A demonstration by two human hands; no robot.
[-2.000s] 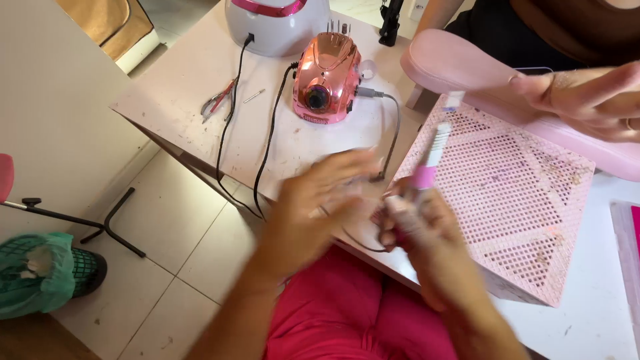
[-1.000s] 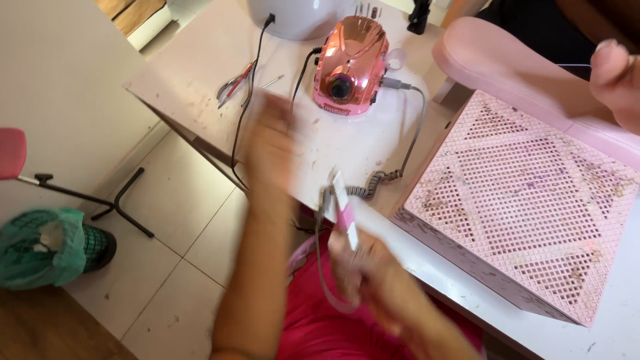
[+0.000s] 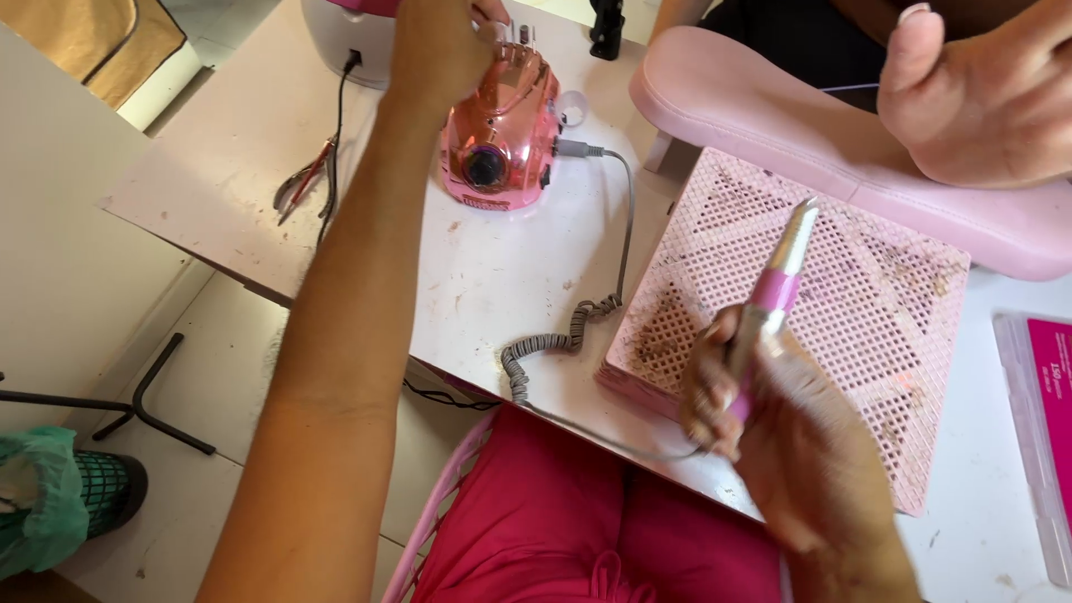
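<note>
My right hand [image 3: 754, 402] holds the pink and silver handpiece of an electric nail drill [image 3: 775, 293], its tip pointing up over the pink perforated grille of a nail dust collector [image 3: 804, 335]. A coiled grey cord [image 3: 544, 342] runs from the handpiece to the metallic pink drill control unit [image 3: 502, 134]. My left hand [image 3: 448, 42] reaches to the back of that unit, beside the upright drill bits [image 3: 523, 35]; its fingers are partly hidden, and whether they hold a bit cannot be told.
Another person's hand [image 3: 980, 100] is raised over the pink padded armrest [image 3: 779, 117]. Cuticle nippers and a red-handled tool [image 3: 306, 180] lie left of the unit, near a white and pink device [image 3: 352, 42]. A clear case [image 3: 1038, 435] lies at right; a lined waste basket [image 3: 105, 490] stands on the floor.
My left hand has moved up to the back of the drill unit. The handpiece, in my right hand, has moved right from in front of the table edge to over the grille.
</note>
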